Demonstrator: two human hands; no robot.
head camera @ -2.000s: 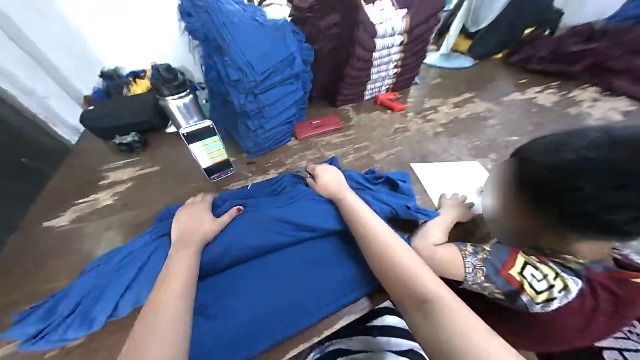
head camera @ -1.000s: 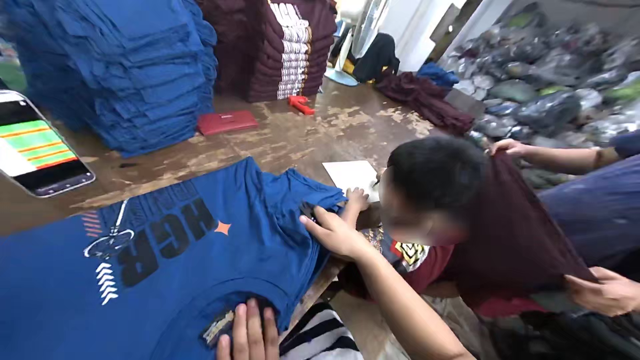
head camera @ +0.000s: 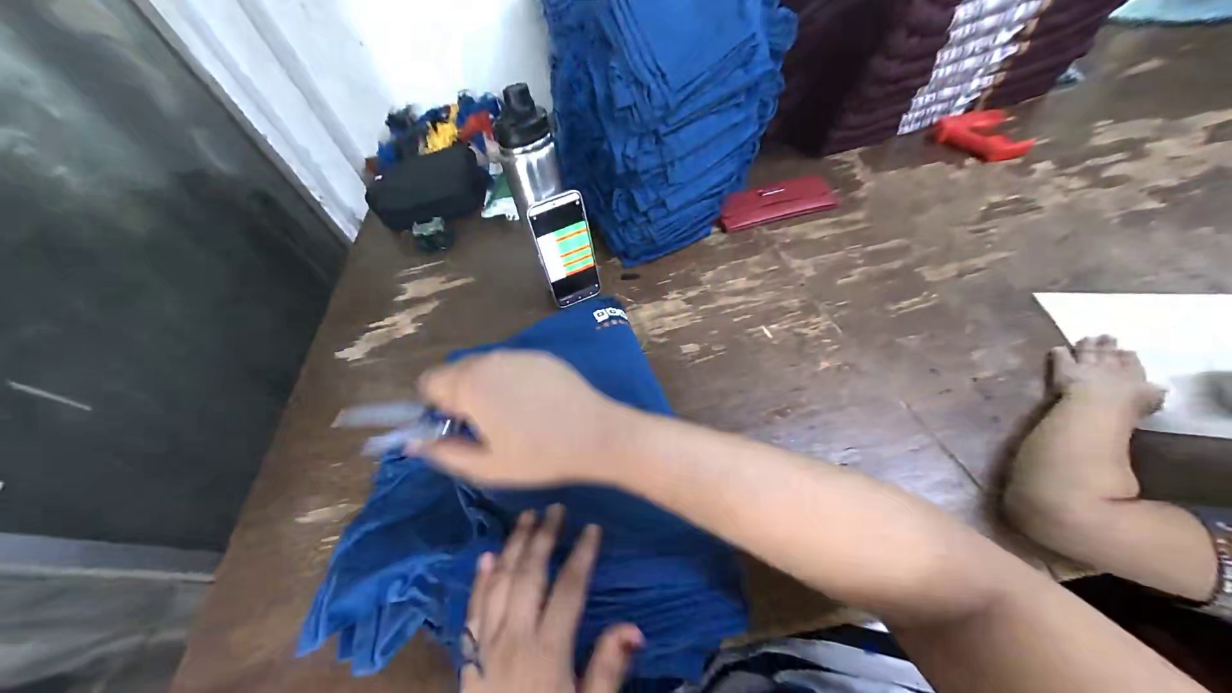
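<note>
Blue T-shirts (head camera: 664,587) lie bunched on the wooden table, with a printed sleeve or panel pointing toward the phone. My left hand (head camera: 539,606) rests on the blue cloth near the bottom of the view, fingers spread. Above it and to its left, my right hand (head camera: 520,419) is blurred and closed round a small tool, which looks like thread snips (head camera: 395,423); its blades point left over the cloth. The handles are mostly hidden by my fingers.
Beyond the cloth, a smartphone (head camera: 565,248) leans on a steel bottle (head camera: 529,164) beside a black case (head camera: 428,186). Behind stand a stack of blue shirts (head camera: 664,125) and maroon shirts (head camera: 866,77). A red wallet (head camera: 780,203) and red object (head camera: 982,135) lie nearby. At right, another person's hand (head camera: 1107,375) touches white paper (head camera: 1165,337).
The view has swung left. The shirt spread flat with its print showing one second ago is no longer seen that way; the blue cloth is now bunched. My right hand has left the shirt's right side.
</note>
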